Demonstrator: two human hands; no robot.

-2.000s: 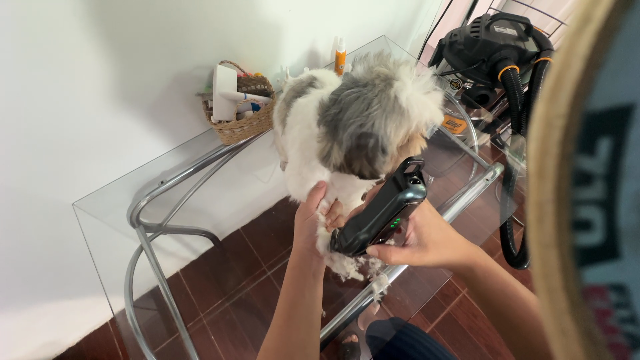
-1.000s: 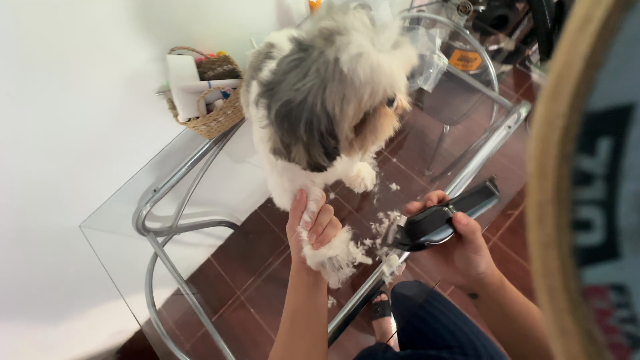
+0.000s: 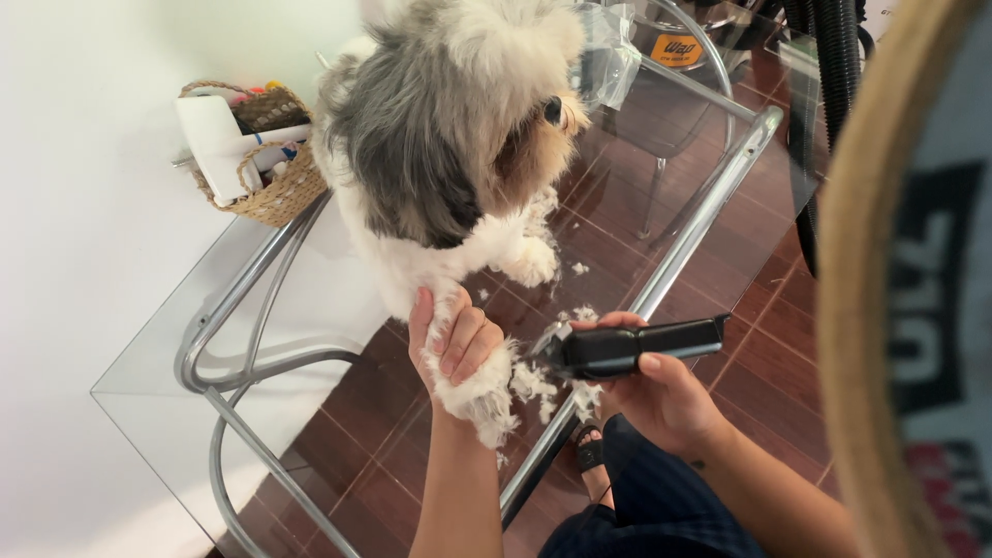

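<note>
A grey and white long-haired dog point(image 3: 434, 116) is on a glass-topped table point(image 3: 155, 341), its head turned to the right. My left hand point(image 3: 457, 337) is closed around its front leg, with the shaggy paw point(image 3: 484, 403) sticking out below my fingers. In my right hand point(image 3: 666, 395) is a black cordless hair clipper point(image 3: 635, 346), its blade end pointing left toward the paw, with a small gap between them. Tufts of cut white fur point(image 3: 535, 384) lie between the paw and the clipper. The dog's other front paw point(image 3: 531, 262) rests on the glass.
A wicker basket point(image 3: 283, 194) with a white appliance point(image 3: 213, 147) and other items stands against the wall. Chromed tubes point(image 3: 674, 240) frame the table. Behind it are a clear plastic bag point(image 3: 612, 58) and a black ribbed hose point(image 3: 833, 70). A blurred wooden-rimmed round object point(image 3: 860, 279) fills the right edge.
Two seconds ago the clipper was upright in front of the leg; now it is further right and lies nearly level. The dog's head has turned right. The view has moved closer.
</note>
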